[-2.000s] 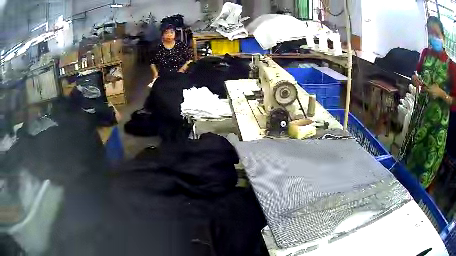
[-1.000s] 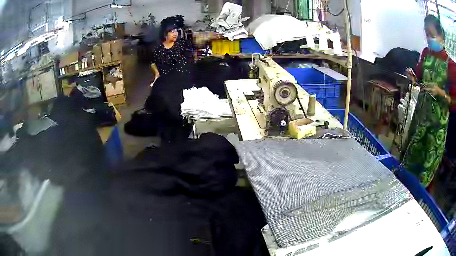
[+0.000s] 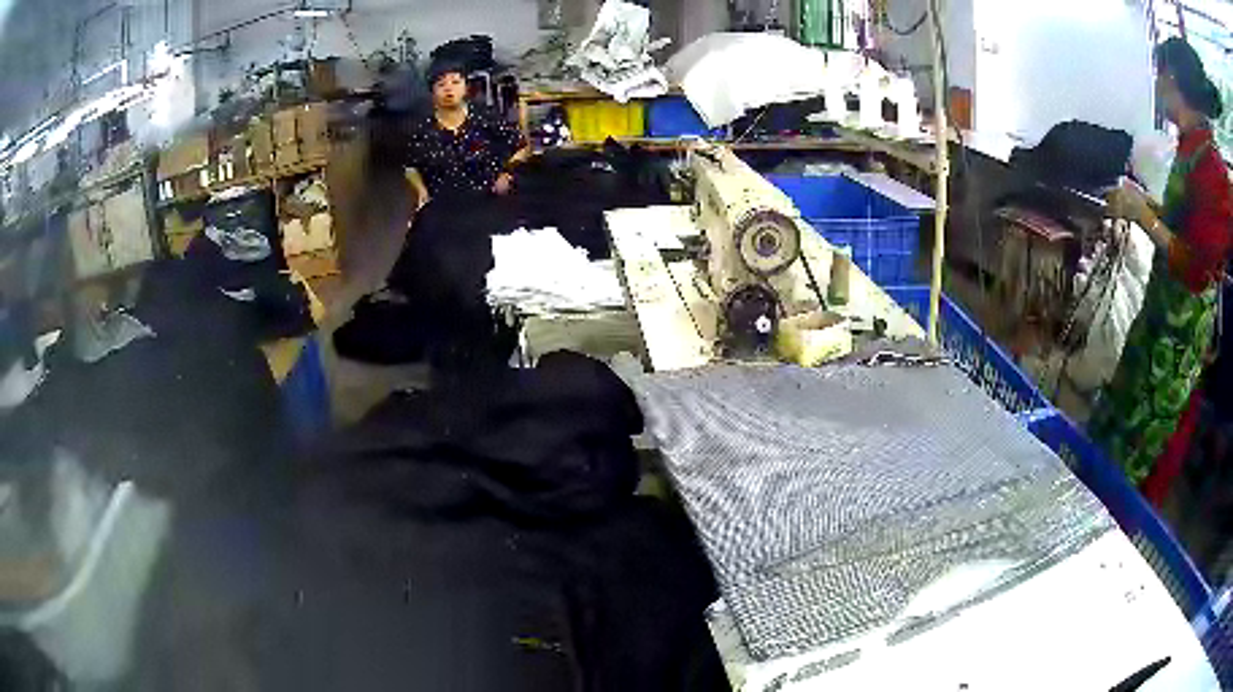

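Observation:
Neither of my hands is in the picture. Nearest in front of me lies a large heap of dark cloth (image 3: 500,446), with a few short yellowish threads on its lower part. To its right is the white table (image 3: 1082,629), partly covered with grey striped fabric (image 3: 865,500) under clear plastic. A thin dark item (image 3: 1140,675) lies at the table's lower right. The left side of the picture is blurred.
A cream sewing machine (image 3: 746,237) stands beyond the fabric, with a yellowish box (image 3: 815,338) beside it. White cloths (image 3: 548,275) are stacked left of it. Blue baskets (image 3: 1001,372) line the right edge. One person stands at the back, another at the right.
The person at the right has turned towards the left and shifted. The person at the back has turned to face forward. The cloth heap and table look almost the same, with a slight camera shift.

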